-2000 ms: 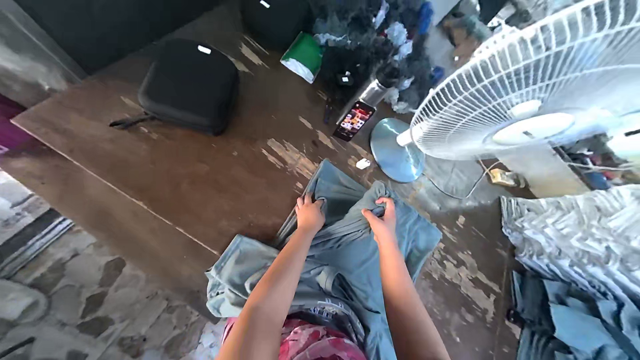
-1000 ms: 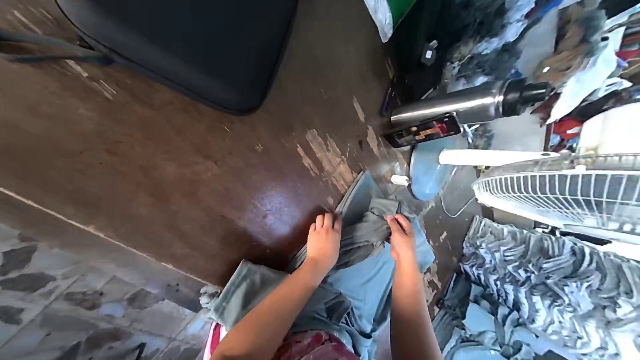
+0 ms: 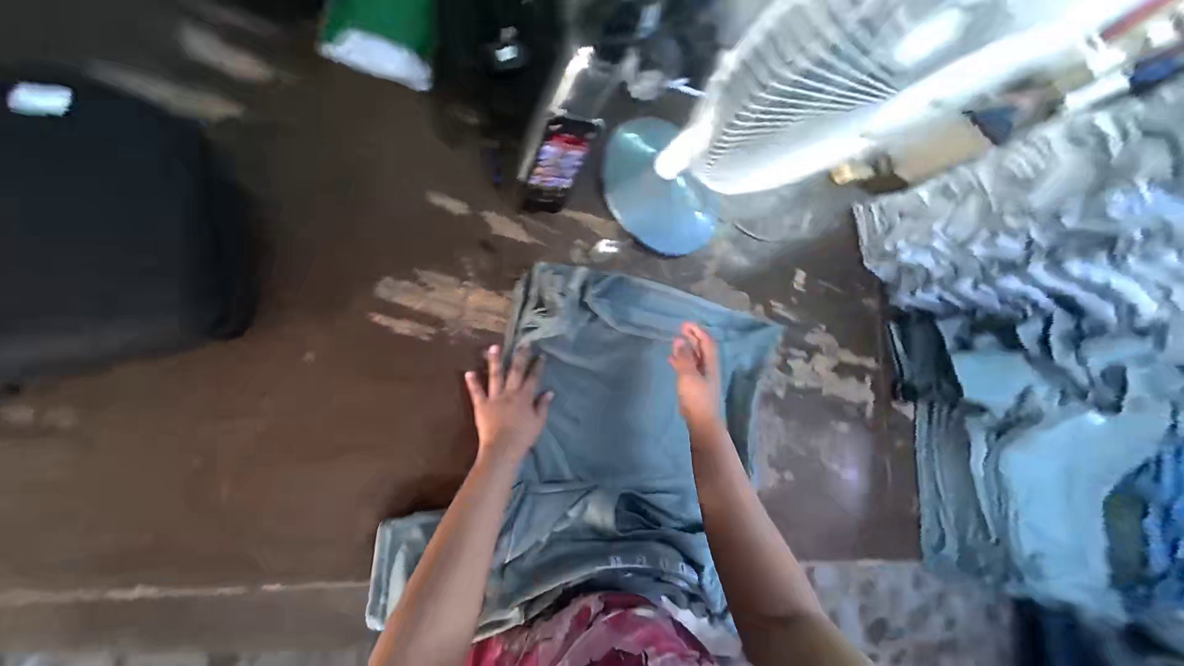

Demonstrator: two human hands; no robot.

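Observation:
A blue-grey cloth garment (image 3: 610, 398) lies spread on the brown wooden table, its near part bunched against my body. My left hand (image 3: 507, 402) rests flat with fingers spread on the garment's left edge. Over its upper right part is my right hand (image 3: 696, 370), fingers partly curled and no cloth seen gripped; whether it touches the cloth cannot be told. The far edge of the garment shows a folded band.
A black case (image 3: 111, 231) sits at left. Beyond the garment are a lit phone (image 3: 560, 162), a metal bottle (image 3: 578, 79) and a white fan (image 3: 814, 102) on a blue base (image 3: 659, 190). Stacked grey garments (image 3: 1036, 231) and blue ones (image 3: 1064, 472) stand at right.
Both hands have let go of the bunched cloth they held. The garment's upper part now lies flatter and more spread. The view has swung noticeably.

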